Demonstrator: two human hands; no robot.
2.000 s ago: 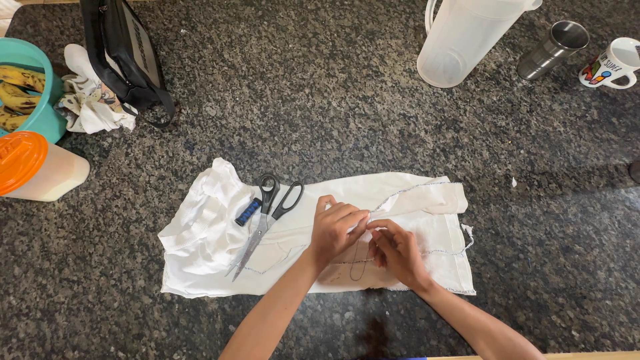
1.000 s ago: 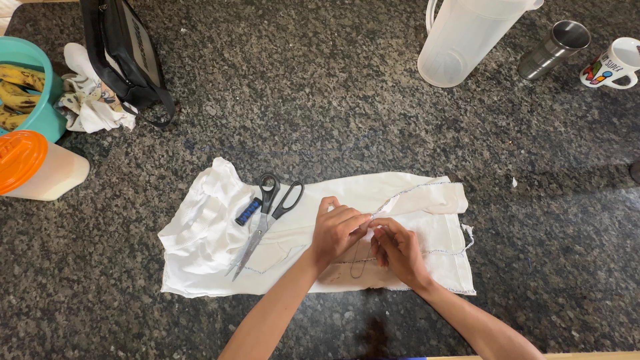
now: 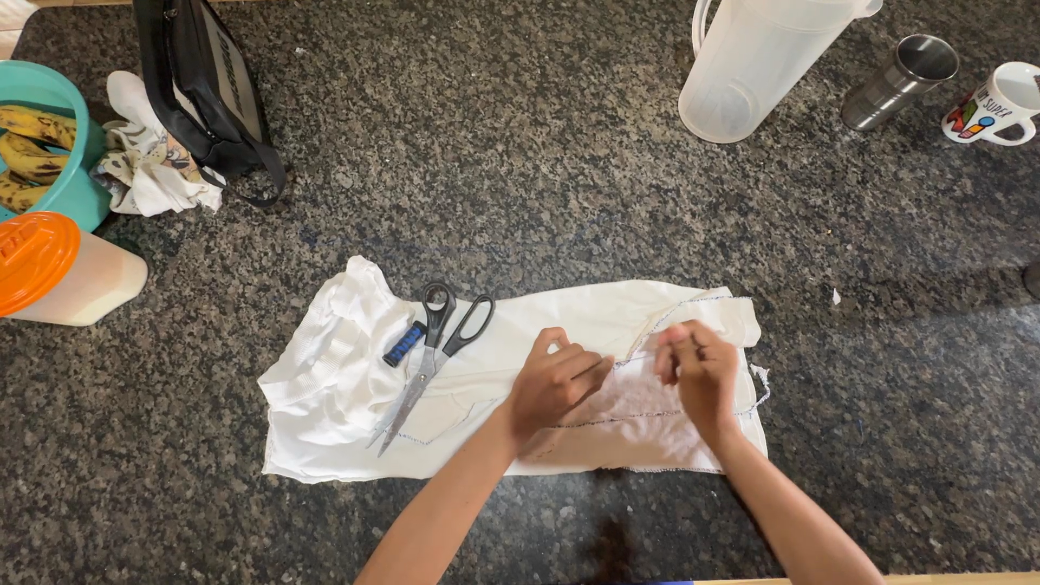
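White cloth [image 3: 650, 301], apparently a garment with a gathered left end and dark stitched seams, lies across a granite counter. Over its middle, my left hand [image 3: 561, 378] pinches the fabric at a stitched edge between thumb and fingers. My right hand [image 3: 695, 361] is just to the right, its fingers curled together and slightly blurred; a needle or thread in them cannot be made out. Scissors with black handles [image 3: 426, 366] rest on the cloth left of my hands, blades towards the lower left. A spool of blue thread [image 3: 404, 344] lies beside them.
At the left are a teal bowl [image 3: 80, 175] of bananas, an orange-lidded container [image 3: 101, 276], a crumpled cloth [image 3: 158, 175] and a black bag [image 3: 215, 97]. A plastic pitcher [image 3: 747, 73], a steel tumbler [image 3: 890, 89] and a white mug [image 3: 995, 106] stand at the upper right.
My right hand has moved away from my left hand, to the right, leaving a gap between them. The loop of thread seen below my hands earlier no longer shows there.
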